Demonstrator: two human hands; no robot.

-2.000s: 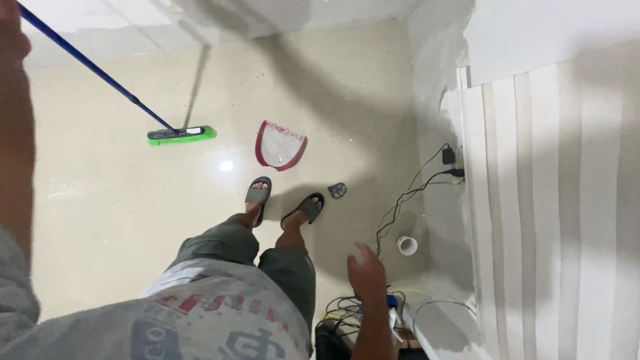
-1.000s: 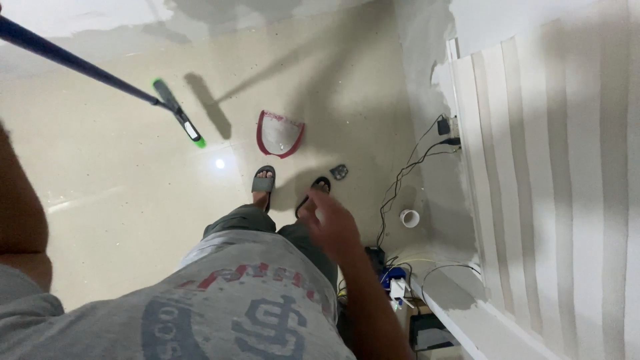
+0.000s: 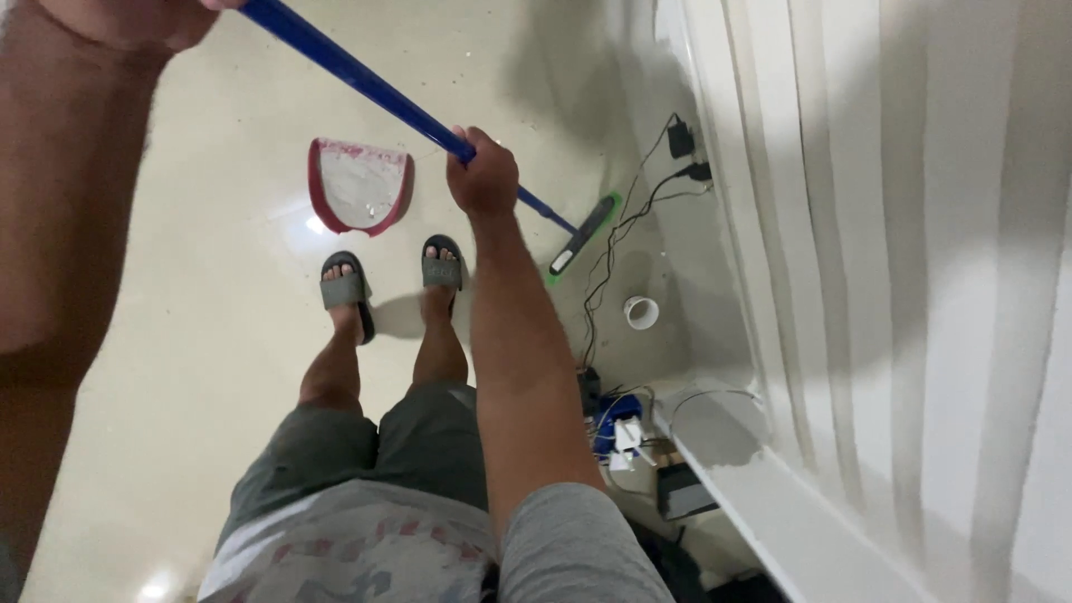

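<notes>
A broom with a blue handle (image 3: 360, 79) slants from the upper left down to the right. My left hand (image 3: 138, 21), partly cut off by the top edge, is at the handle's upper end; its fingers are mostly out of view. Lower down, my right hand (image 3: 484, 172) is closed around the handle. The broom's dark head with green bristles (image 3: 584, 234) rests on the floor beside black cables (image 3: 607, 243). A dustpan with a red rim (image 3: 316, 180) and whitish dust inside lies on the floor in front of my feet.
A white cup-like container (image 3: 641, 312) is on the floor near the right wall. Black plugs (image 3: 680, 141) are at that wall's base. Lower right, a blue object (image 3: 618, 414) sits among wires and white adapters. A striped white panelled surface (image 3: 879, 251) fills the right side.
The broom head has moved from the left of the dustpan to its right, near the cables. My right hand, free of the broom before, now grips the handle. The view has shifted.
</notes>
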